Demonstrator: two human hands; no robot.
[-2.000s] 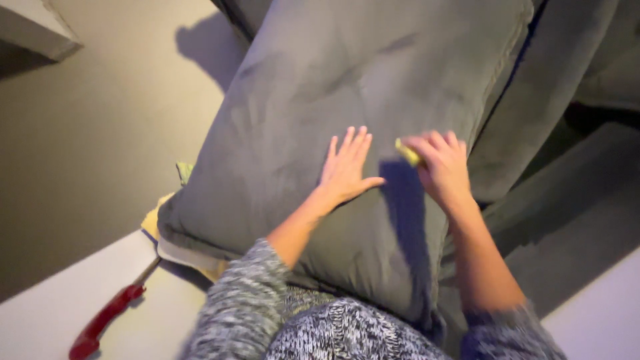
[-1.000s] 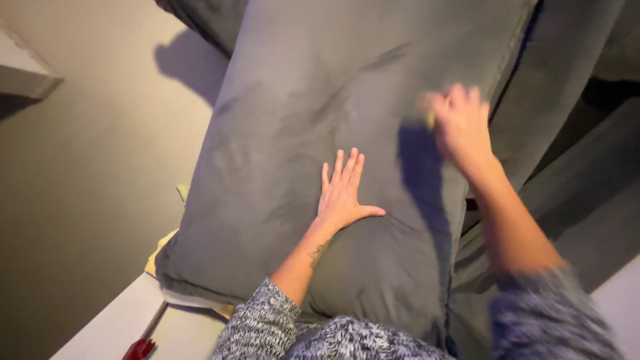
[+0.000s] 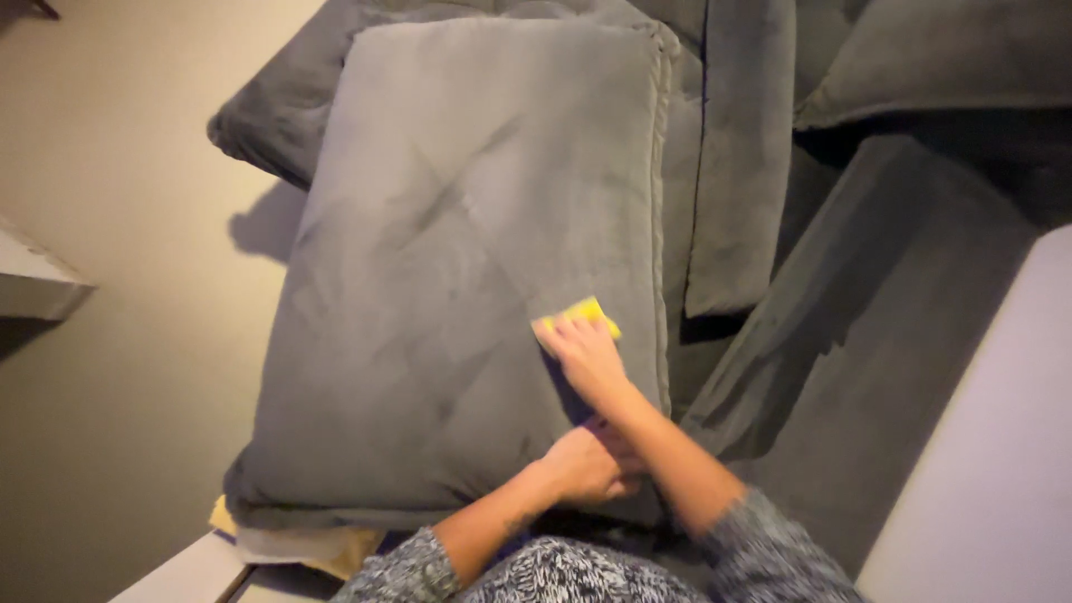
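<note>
A large grey velvety cushion [image 3: 469, 251] lies in front of me, with darker streaks across its fabric. My right hand [image 3: 584, 347] holds a yellow cloth or sponge [image 3: 586, 311] on the cushion's lower right part, near the piped side edge. Below it, my left hand [image 3: 593, 462] rests at the cushion's lower right, partly hidden beneath my right forearm; its fingers are not clearly visible, so whether it grips the fabric cannot be told.
Further grey cushions [image 3: 280, 96] and grey sofa parts [image 3: 904, 318] lie behind and to the right. Pale and yellow fabric [image 3: 335, 548] shows under the near left corner. A white surface [image 3: 997, 469] is at right, a white ledge [image 3: 42, 289] at far left.
My left hand has left the middle of the cushion, where it lay flat with spread fingers, for the lower right. My right hand, with the yellow item, is lower on the cushion. The view has shifted.
</note>
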